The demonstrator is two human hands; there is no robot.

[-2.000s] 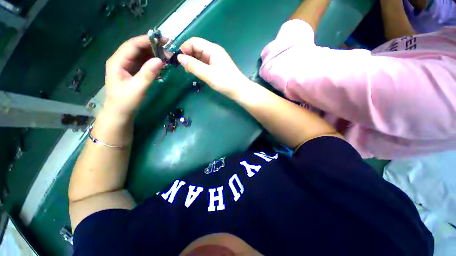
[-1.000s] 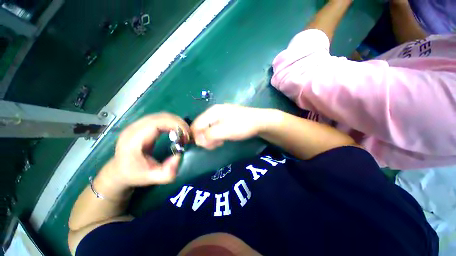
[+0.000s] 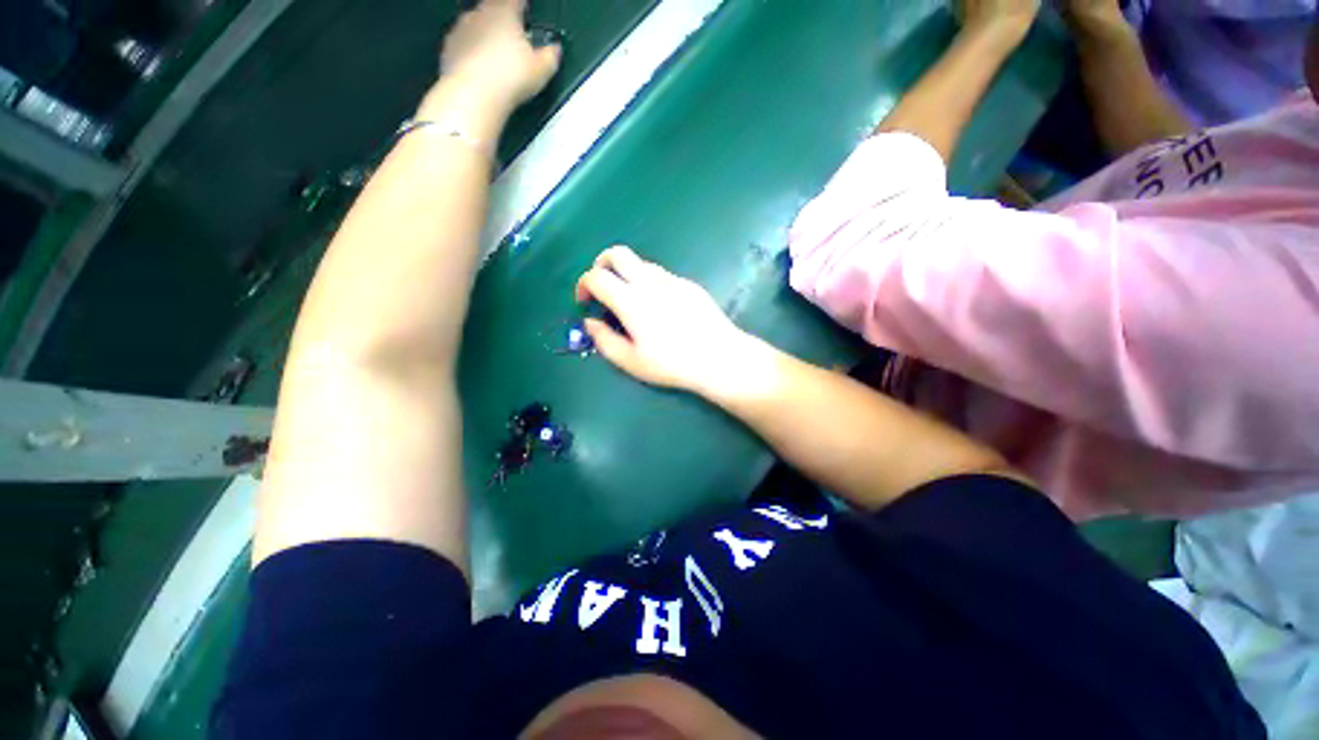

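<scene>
My left hand is stretched out over the dark green belt at the top edge, its fingertips partly cut off. A small dark unit shows beside its thumb; whether the hand grips it is unclear. My right hand is low over the green bench with its fingers apart. A small black part with a bright bluish spot and a thin wire lies at its thumb tip. A loose cluster of small black parts lies nearer to me on the bench.
A white metal rail divides bench from belt. A pale post with a rusty end stands at left. Dark units lie on the belt. A neighbour's pink sleeve is close at right.
The hands have parted. My left hand has moved up and out over the belt; the unit it held over the bench is no longer seen there. My right hand has moved to the single black part.
</scene>
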